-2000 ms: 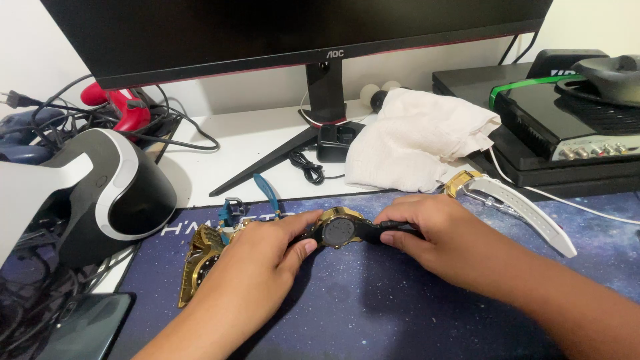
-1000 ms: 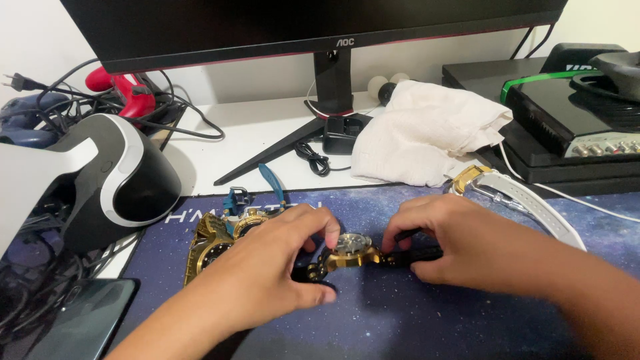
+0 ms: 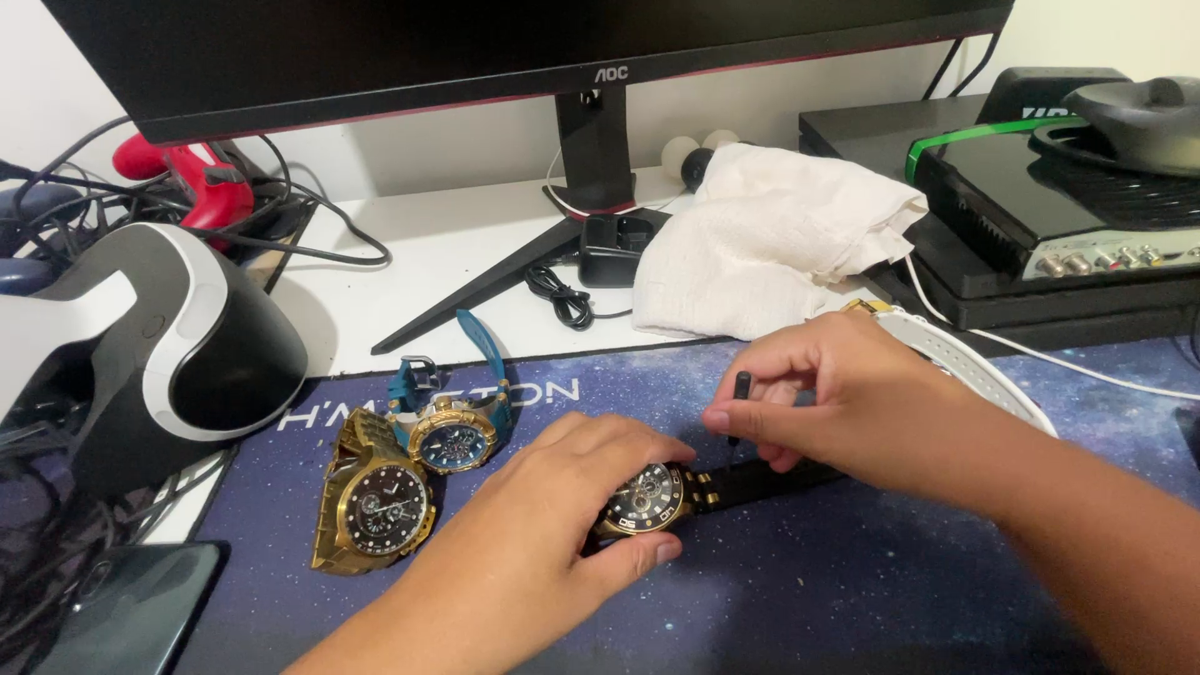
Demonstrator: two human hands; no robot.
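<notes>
A black-and-gold wristwatch [image 3: 645, 499] lies face up on the dark blue starry desk mat [image 3: 844, 591], its black strap [image 3: 773, 482] stretched to the right. My left hand [image 3: 553, 525] grips the watch case between thumb and fingers. Above the strap, my right hand [image 3: 825, 398] pinches a small black tool [image 3: 741, 398], perhaps a small screwdriver, upright with its lower end near the strap. Left of my left hand lie a gold watch with a dark dial [image 3: 384, 509] and a watch with a blue strap and gold bezel [image 3: 453, 442].
Behind the mat stand a monitor [image 3: 595, 178] and a white cloth [image 3: 778, 244]. A white-strapped watch [image 3: 970, 366] lies partly behind my right wrist. At left are a VR headset [image 3: 225, 328], a red game controller [image 3: 211, 187], tangled cables and a phone [image 3: 141, 600]. Black electronic boxes [image 3: 1050, 206] stand at right.
The watch case, edge-up and between both hands earlier, now lies dial up under my left hand. My right hand has let go of the strap and now holds the small black tool.
</notes>
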